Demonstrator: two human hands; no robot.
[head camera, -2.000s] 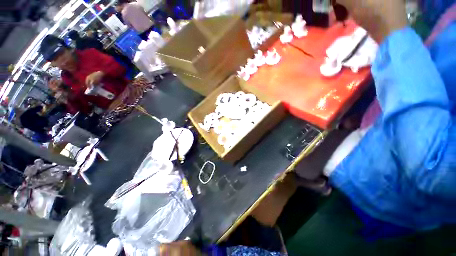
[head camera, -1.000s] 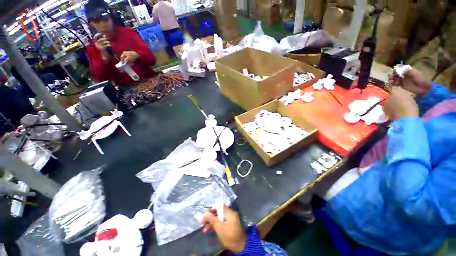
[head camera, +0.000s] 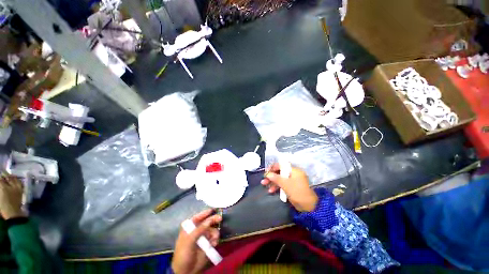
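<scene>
A white disc housing (head camera: 221, 184) with two round knobs and a red patch (head camera: 214, 167) lies on the dark bench in front of me. My left hand (head camera: 199, 241) is just below it, closed on a flat white stick (head camera: 201, 242). My right hand (head camera: 289, 184) is at the right knob, holding another white stick (head camera: 284, 181) upright, its fingertips near a thin dark lead. A dark lead with a yellow tip (head camera: 161, 206) sticks out at the housing's lower left.
A packed clear bag (head camera: 171, 128) and a crinkled empty bag (head camera: 115, 179) lie left. An open plastic bag (head camera: 292, 115) lies right, with another white housing (head camera: 340, 90) beside it. A carton of white rings (head camera: 394, 101) stands further right. Another person's hand (head camera: 10, 195) is far left.
The view has swung down and right-hand objects have shifted. The disc housing is now fully in view. My left hand has appeared with a stick, and my right hand has moved to the housing's right knob.
</scene>
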